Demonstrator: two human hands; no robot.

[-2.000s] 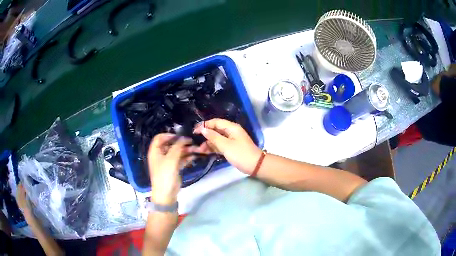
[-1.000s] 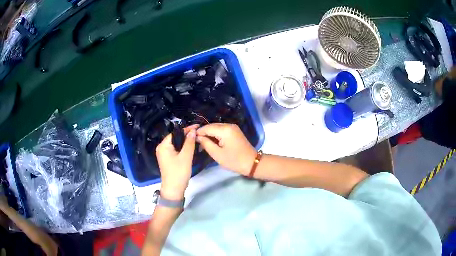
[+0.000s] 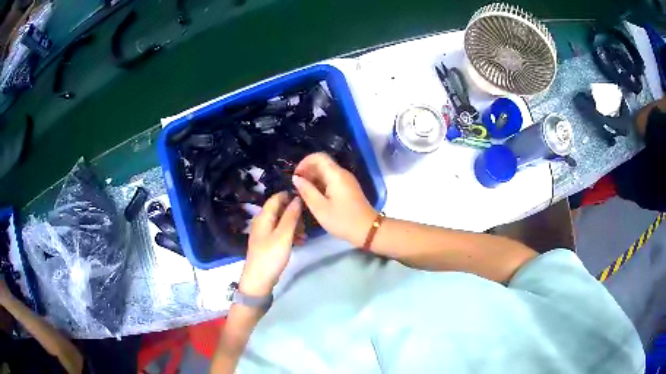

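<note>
A blue bin (image 3: 370, 169) full of dark parts (image 3: 241, 146) stands in front of me. My left hand (image 3: 272, 235) is over the lower middle of the bin, fingers bent and fingertips pinched near a small dark piece. My right hand (image 3: 330, 191) is close to its right, with thumb and forefinger together by a thin reddish wire (image 3: 288, 166). The fingertips of both hands nearly meet. The piece between them is too small and dark to make out fully.
Right of the bin are a silver-topped can (image 3: 420, 130), hand tools (image 3: 458, 95), blue caps (image 3: 496, 165), a second can (image 3: 544, 140) and a fan (image 3: 510, 50). Left are a plastic bag (image 3: 91, 256) and loose black parts (image 3: 136, 204). Black arcs (image 3: 124, 44) lie on the green belt (image 3: 241, 44). Other people's arms show at both sides.
My left hand has turned, and the larger black piece seen upright in it no longer shows. My right hand has risen slightly. The black arcs on the belt have shifted right.
</note>
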